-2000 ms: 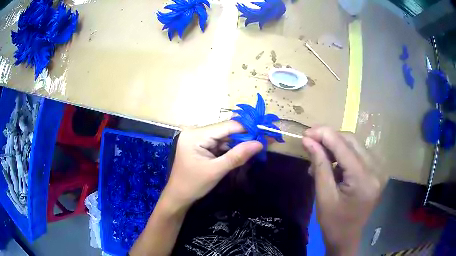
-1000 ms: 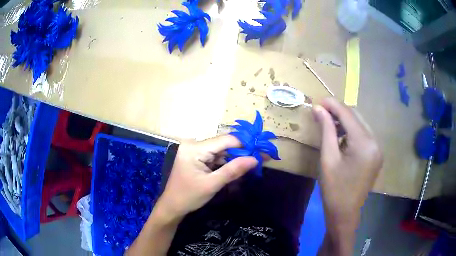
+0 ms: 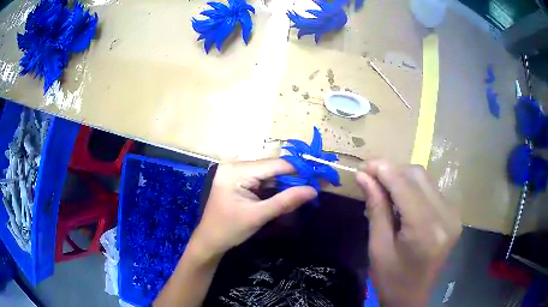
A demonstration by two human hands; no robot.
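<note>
My left hand (image 3: pixel 243 201) holds a bright blue spiky hair piece (image 3: pixel 312 169) between thumb and fingers, just off the bench's front edge. My right hand (image 3: pixel 408 222) pinches a thin pale stick (image 3: pixel 330 163); its tip is at the upper middle of the piece. The white oval glue dish (image 3: pixel 347 104) lies on the cardboard beyond the piece, with brown spots around it. Whether glue is on the tip cannot be told. Another thin stick (image 3: pixel 390 86) lies right of the dish.
A heap of spiky pieces (image 3: pixel 54 36) is at upper left, single ones (image 3: pixel 223 24) at the top. Yellow tape (image 3: pixel 426 102) and small blue strands (image 3: pixel 492 93) lie to the right. A crate of blue parts (image 3: pixel 159 222), red stools (image 3: pixel 90 204) and a crate of grey parts (image 3: pixel 23 174) stand below left.
My right hand has moved the stick from the dish's right edge back to the spiky piece. My left hand still holds the piece. The whole view has shifted slightly.
</note>
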